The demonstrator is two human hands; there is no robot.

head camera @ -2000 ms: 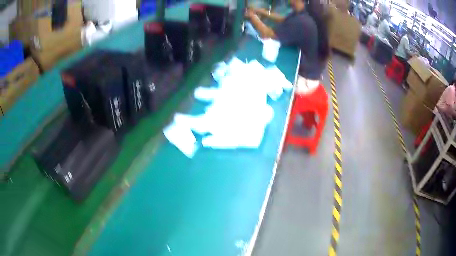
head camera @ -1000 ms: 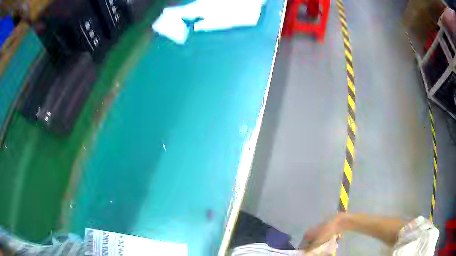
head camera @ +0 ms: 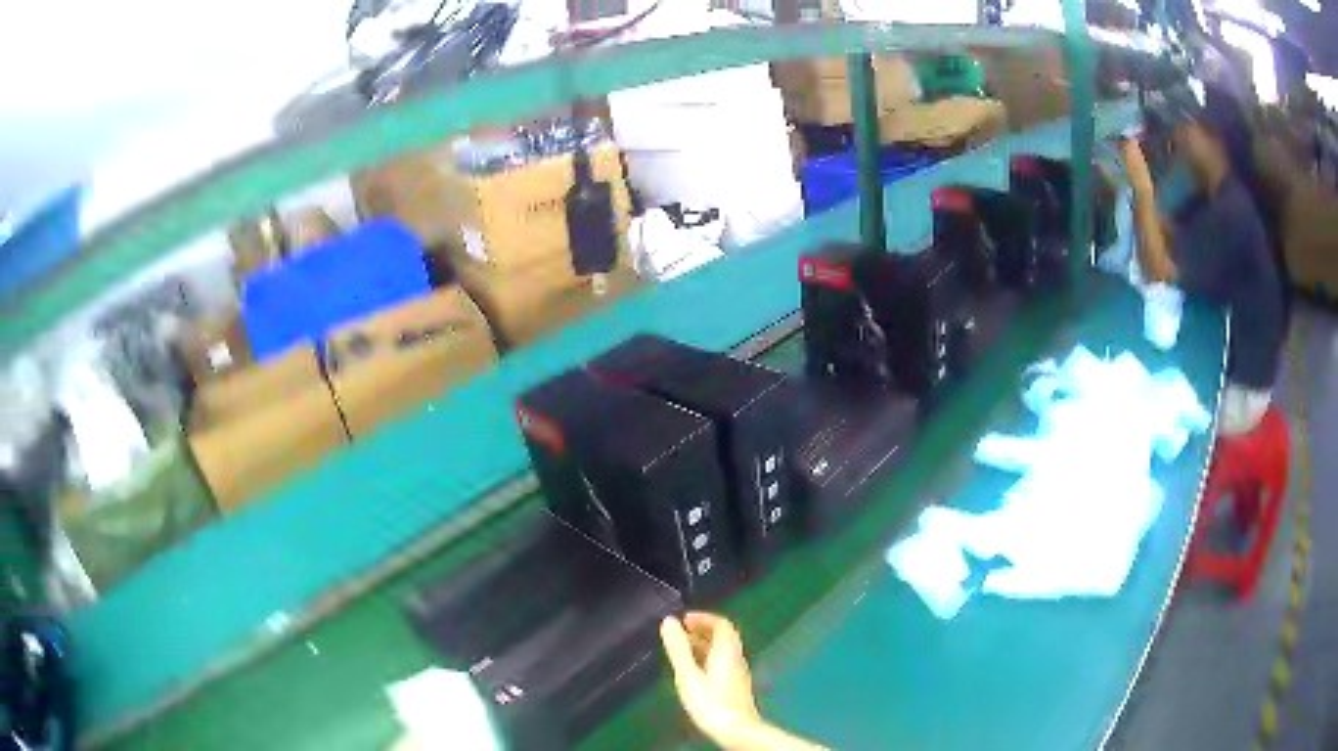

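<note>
A black product box lies flat on the green belt in front of me. My right hand is at its near right corner, palm partly turned up, fingers curled and apart, with nothing visible in it. The fingertips are at the box edge; contact is unclear. A blurred white piece lies over the box's left end, cut off by the bottom edge; I cannot tell what it is. My left hand is not clearly seen. Two upright black boxes stand just behind.
More black boxes stand along the belt. Pale heaped backing paper lies on the blue-green worktop. A person in dark clothes is by a red stool. A green shelf frame crosses above; brown cartons and a blue bin are behind.
The view has swung up and left from the worktop and floor to the belt. My right hand, over the floor by the bench before, is now at the lying box. The printed label sheet has left view.
</note>
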